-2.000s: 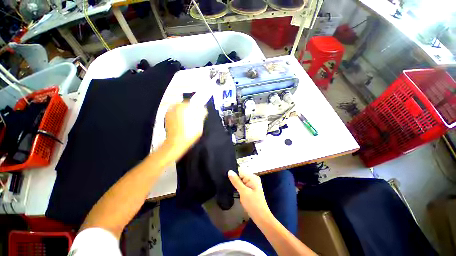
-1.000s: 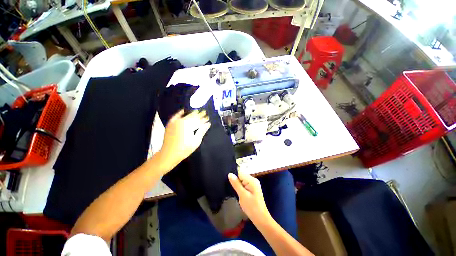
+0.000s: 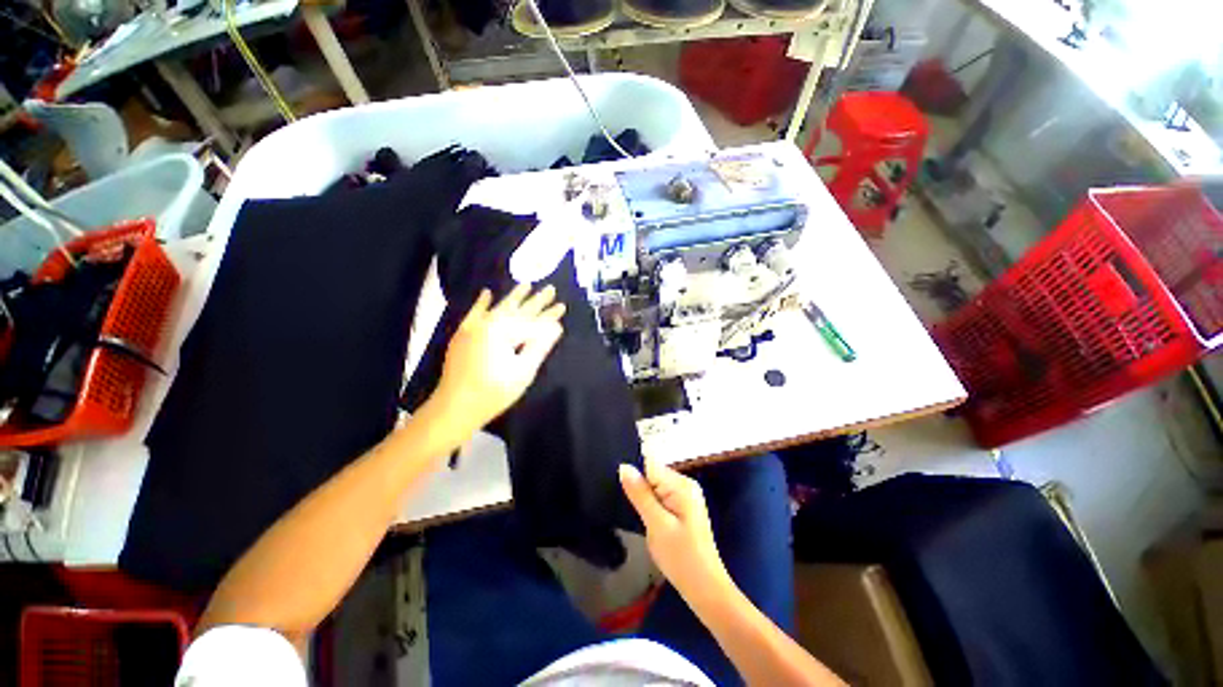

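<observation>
A limp black garment panel (image 3: pixel 570 430) lies on the table left of the machine and hangs over its front edge. Its right edge runs along the needle area of the overlock machine (image 3: pixel 711 222). My left hand (image 3: pixel 499 352) lies on top of the panel, palm down, fingers spread. My right hand (image 3: pixel 667 507) pinches the panel's edge between thumb and fingers, just below the table's front edge. A pale machine part (image 3: pixel 543 251) shows beside the panel's upper part. What lies under the panel is hidden.
A stack of black cut panels (image 3: pixel 295 349) lies at the left. Behind are a white tub (image 3: pixel 456 118) and, far left, an orange-red basket (image 3: pixel 145 315). A green-handled tool (image 3: pixel 832 336) and black disc (image 3: pixel 774 379) lie right. A red crate (image 3: pixel 1060 322) and dark cloth pile (image 3: pixel 966 577) stand at right.
The panel's upper part has shifted and its hanging lower part has spread out differently over my lap. My left hand has come down from the machine's side onto the cloth. My right hand keeps its pinch.
</observation>
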